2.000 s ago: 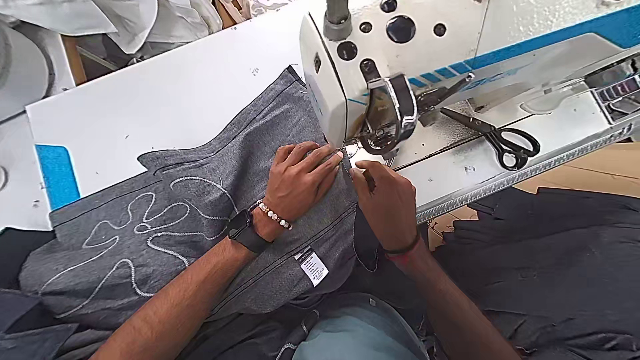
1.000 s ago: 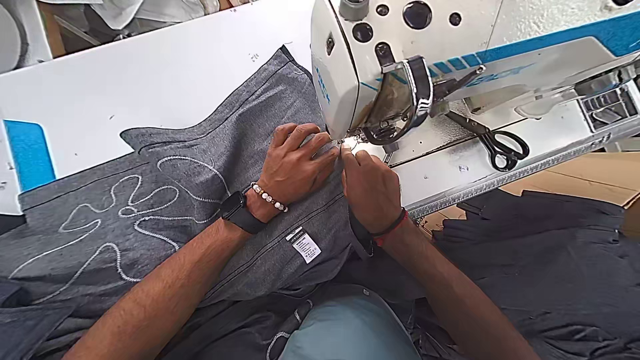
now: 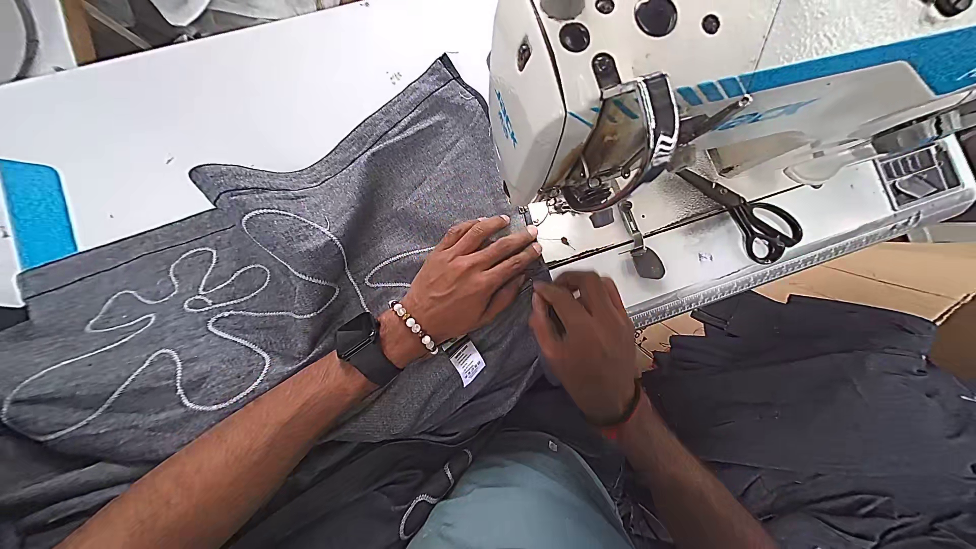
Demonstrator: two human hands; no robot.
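Observation:
A grey denim-like garment piece (image 3: 396, 175) with white looping embroidery lies on the white sewing table, its right edge by the needle area of an industrial sewing machine (image 3: 526, 114). My left hand (image 3: 473, 282), with a beaded bracelet and a dark watch, rests flat on the fabric just below the needle area, fingers slightly spread. My right hand (image 3: 583, 332) is at the fabric's right edge, thumb and fingers bent together on it; the fingertips are slightly blurred. A white label (image 3: 467, 363) bearing writing shows beneath my left wrist.
Black-handled scissors (image 3: 766, 229) lie on the machine bed, right of the needle area. A ruler strip (image 3: 732, 271) runs along the table's front edge. Dark fabric (image 3: 793, 404) is heaped at the right beside cardboard (image 3: 877, 267). A small compartment tray (image 3: 919, 175) sits at the far right.
My right hand has moved down from the needle area along the fabric edge. My left hand has flattened and moved slightly away from the needle, uncovering part of the metal plate.

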